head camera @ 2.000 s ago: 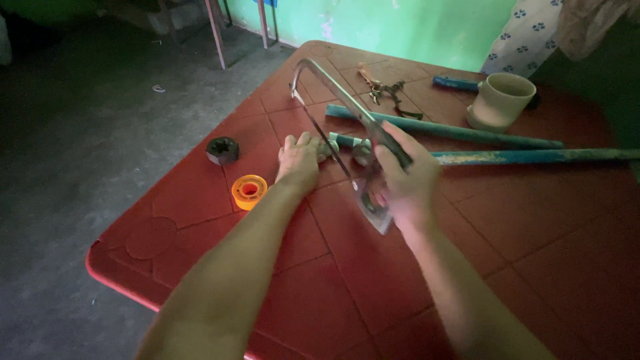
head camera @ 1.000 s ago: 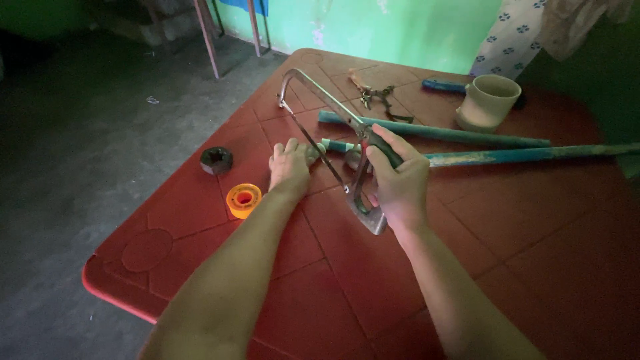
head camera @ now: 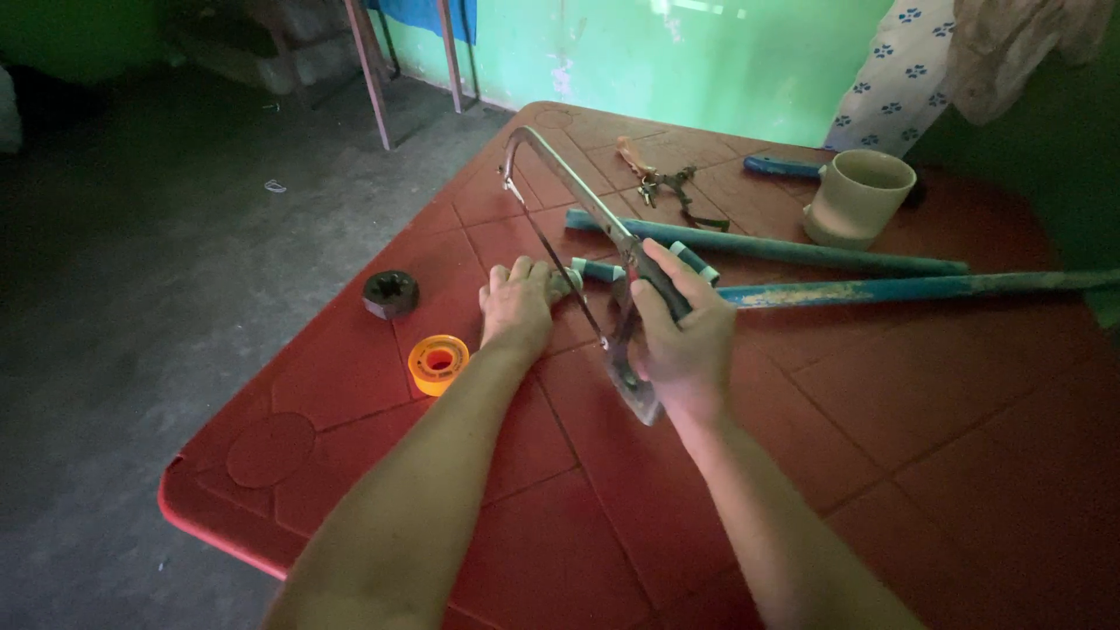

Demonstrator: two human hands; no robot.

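My right hand (head camera: 687, 337) grips the dark handle of a hacksaw (head camera: 573, 179), whose metal frame arches up to the left. The saw's blade (head camera: 560, 267) slants down between my two hands, beside a short pale fitting or pipe end (head camera: 567, 282). My left hand (head camera: 522, 306) is closed over this piece and mostly hides it. Just right of the blade lies a short green pipe piece (head camera: 598, 269) with pale ends. Another such piece (head camera: 696, 264) lies behind my right fingers. Whether the blade touches the held piece cannot be told.
On the red plastic table (head camera: 560, 437) lie a black die (head camera: 391, 294), an orange tape roll (head camera: 437, 365), a green pipe (head camera: 770, 248), a blue pipe (head camera: 814, 293), keys on a strap (head camera: 669, 184), a grey-white cup-like cylinder (head camera: 859, 197) and a blue-handled tool (head camera: 779, 166).
The hacksaw and both hands keep nearly the same places. A short green piece now shows behind my right fingers, where none was plain before.
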